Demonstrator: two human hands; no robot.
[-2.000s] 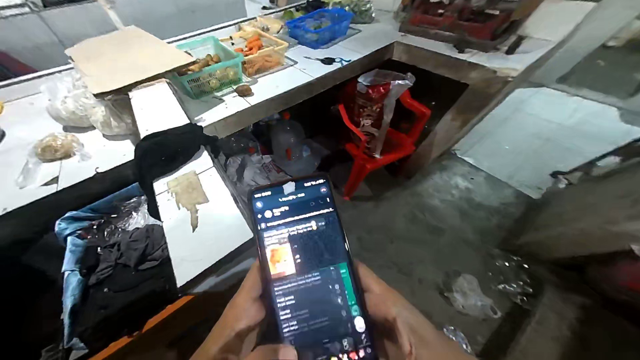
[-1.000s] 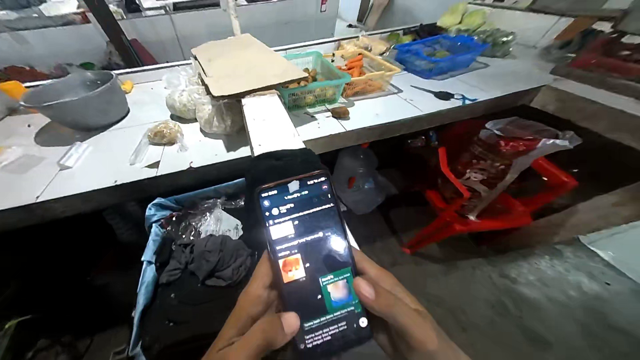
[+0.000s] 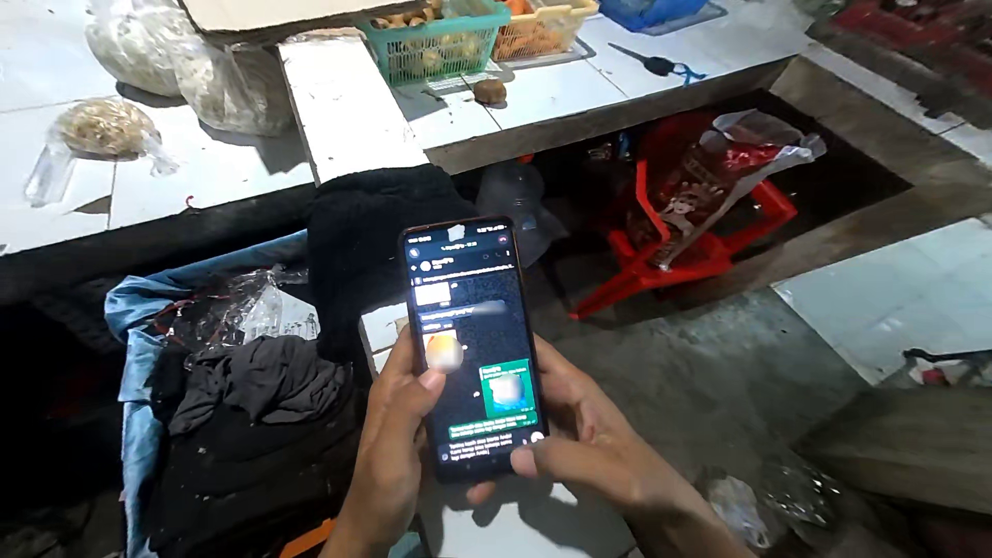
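Observation:
A smartphone point(image 3: 477, 341) with a lit screen is held upright between both hands at the centre of the view. My left hand point(image 3: 391, 434) grips its left edge, the thumb lying on the screen's left side. On the right edge is my right hand point(image 3: 589, 434), its thumb at the lower right corner of the phone. Fingers behind the phone are mostly hidden. Directly beyond the phone, a black cloth point(image 3: 387, 232) drapes over a white tiled ledge point(image 3: 349, 108).
A tiled counter point(image 3: 542, 105) bears a green basket point(image 3: 434, 46), an orange basket point(image 3: 542, 31), a knife point(image 3: 643, 59) and plastic bags of food point(image 3: 232, 85). A red plastic chair point(image 3: 697, 248) holds a bag. At left stands a cloth-lined bin point(image 3: 139, 387) with dark cloth.
The view has swung left, then tilted down. My left thumb has moved up the phone's side since one second ago, and my right thumb has moved down to its lower corner.

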